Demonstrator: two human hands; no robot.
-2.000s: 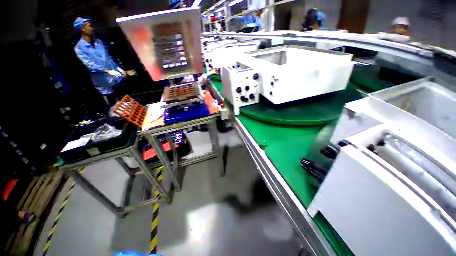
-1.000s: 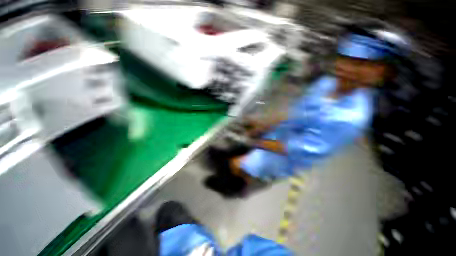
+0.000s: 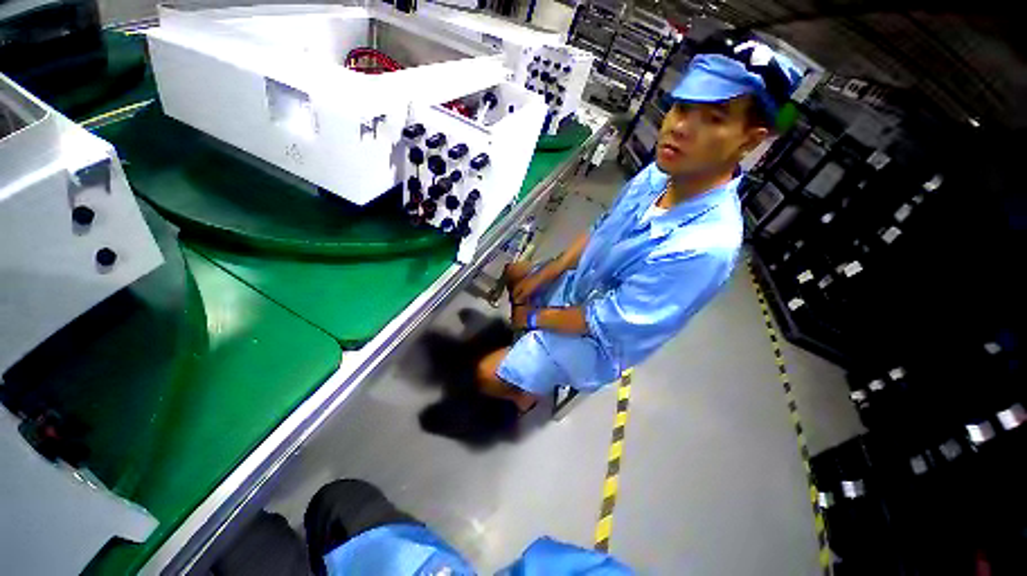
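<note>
A big white open-topped enclosure [image 3: 231, 96] lies on the green round plate [image 3: 282, 231] at the upper left. Red cables [image 3: 372, 61] show inside it. Several round black connectors [image 3: 441, 178] cover its end panel. Another white enclosure [image 3: 56, 191] is cut off by the left edge, with two black knobs on its side wall. Neither of my hands shows. Only blue smock cloth and dark clothing or shoe of mine show at the bottom edge.
A silver edge rail [image 3: 372, 358] borders the green line top [image 3: 265, 338]. A seated person in a light blue smock [image 3: 664, 270] is right beside the line. Yellow-and-black tape [image 3: 615, 461] marks the floor. Dark racks [image 3: 901, 371] stand at the right. A further enclosure [image 3: 541, 68] stands behind.
The view has swung from the tables and screen on the line's other end to the seated person and dark racks. The blur of one second ago is gone.
</note>
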